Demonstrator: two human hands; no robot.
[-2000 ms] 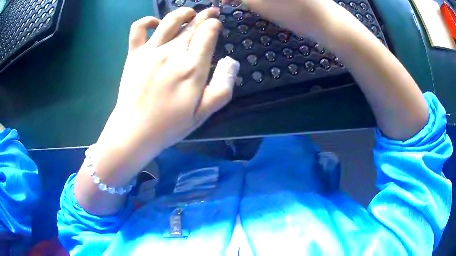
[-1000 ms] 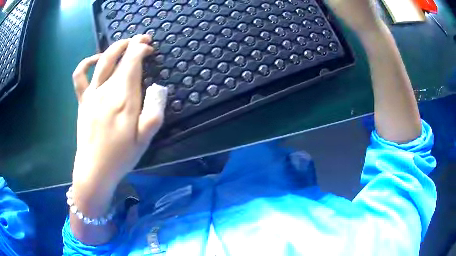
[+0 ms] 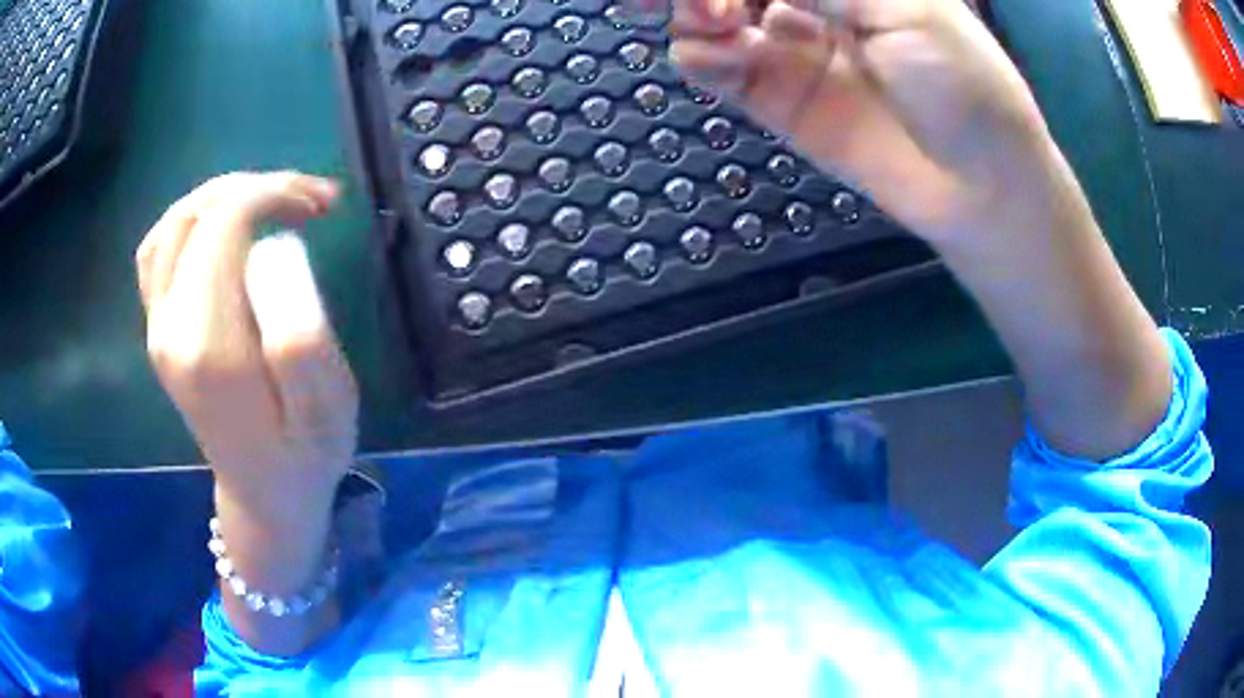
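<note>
The black pocketed tray (image 3: 600,341) lies on the bench, with rows of small round metal parts (image 3: 624,209) in its pockets. Two parts near the left edge look bright white. Two pockets toward the upper left look dark, without a visible part. My left hand (image 3: 253,327) is left of the tray, off it, fingers bent, with a white cover on the thumb and no part visible in it. My right hand (image 3: 873,102) is over the tray's upper right, blurred, its fingertips near the top edge of the picture. Whether it pinches something cannot be made out.
A second black tray (image 3: 41,82) is cut off at the far left. A tan flat piece (image 3: 1164,62) and a red-orange item (image 3: 1211,52) lie at the upper right. Another person's blue sleeve (image 3: 34,573) shows at the lower left.
My left hand has come off the tray to its left. My right hand has moved back from the right side to over the tray. The view has shifted.
</note>
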